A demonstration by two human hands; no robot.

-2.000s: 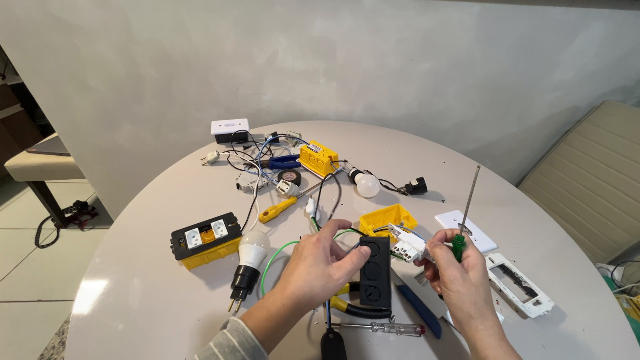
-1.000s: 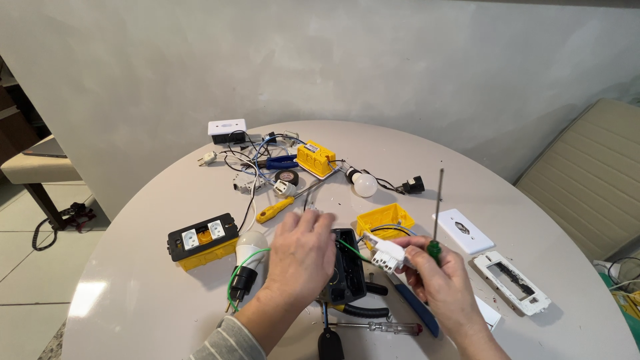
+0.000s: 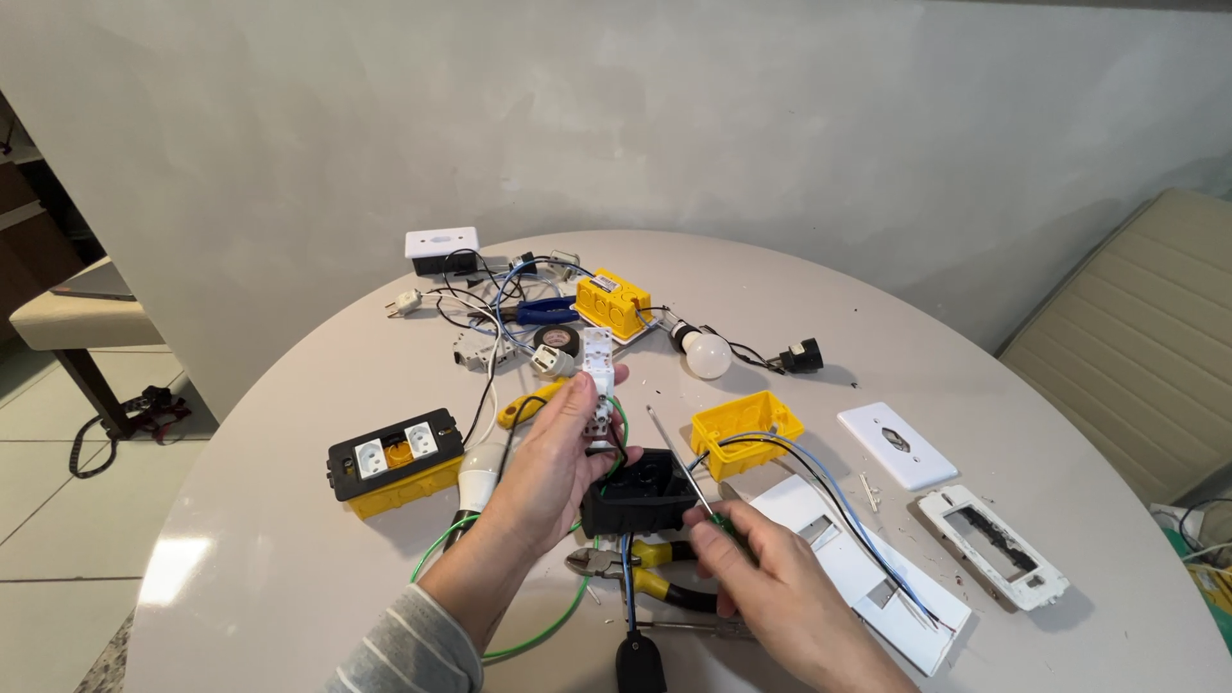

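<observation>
My left hand (image 3: 553, 462) holds a white socket module (image 3: 598, 361) upright between thumb and fingers, with green and dark wires at its lower end. In my right hand (image 3: 760, 568) is a screwdriver with a green handle (image 3: 724, 526), its metal shaft pointing up and left, apart from the module. Between and below the hands sits a black electrical box (image 3: 640, 500), its inside partly hidden. Diagonal cutters with yellow and black handles (image 3: 654, 568) lie just below the box, and a black plug (image 3: 640, 664) with blue and black wires lies nearer me.
Left are a yellow box with a black socket frame (image 3: 395, 462) and a bulb (image 3: 478, 474). Behind lie blue-handled pliers (image 3: 547, 310), black tape (image 3: 556, 339), a yellow box (image 3: 613, 300) and another bulb (image 3: 708, 356). Right are an open yellow box (image 3: 746, 433), white plates (image 3: 897, 445) and a white frame (image 3: 993, 547).
The white module has passed from my right hand to my left and is now held upright above the black box. The screwdriver has stayed in my right hand, which has moved lower and left.
</observation>
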